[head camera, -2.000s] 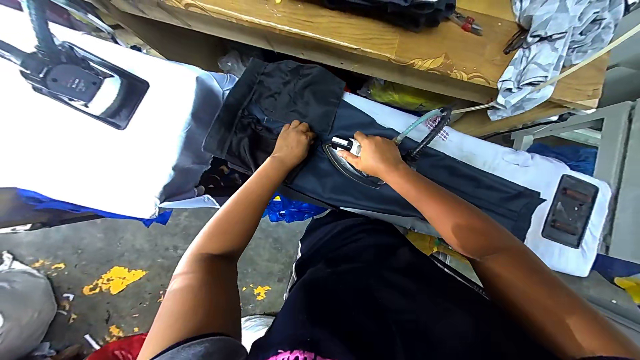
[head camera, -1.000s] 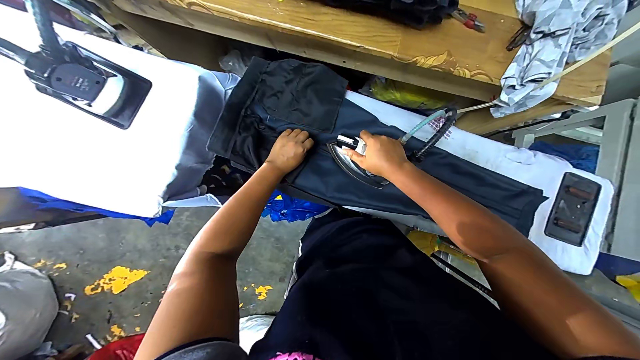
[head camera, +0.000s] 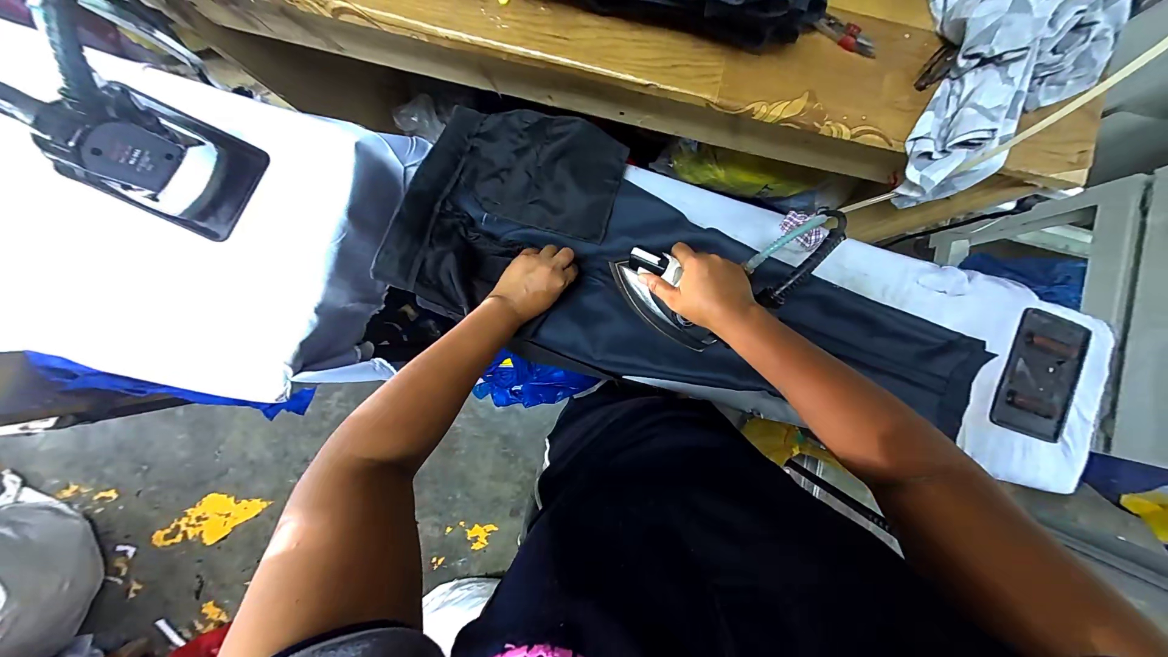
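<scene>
Dark navy trousers (head camera: 693, 228) lie lengthwise on a narrow white padded ironing board (head camera: 912, 274), the waistband at the left and the leg hem near the right end. A black pocket bag (head camera: 547, 173) is spread flat on the upper part. My right hand (head camera: 716, 287) grips the handle of a steam iron (head camera: 652, 306), whose soleplate rests on the trouser leg, tip toward the upper left. Its hose and cord run off to the right. My left hand (head camera: 537, 281) presses on the cloth left of the iron, fingers curled; whether it pinches fabric cannot be told.
A second iron (head camera: 137, 155) stands on a black rest on the white padded table at left. A black iron rest (head camera: 1040, 374) lies at the board's right end. Behind are a wooden table (head camera: 639, 55), a grey patterned cloth (head camera: 976, 100) and red-handled pliers (head camera: 849, 36).
No plain change; the iron stays on about the same part of the trouser leg, with my left hand still on the cloth beside it.
</scene>
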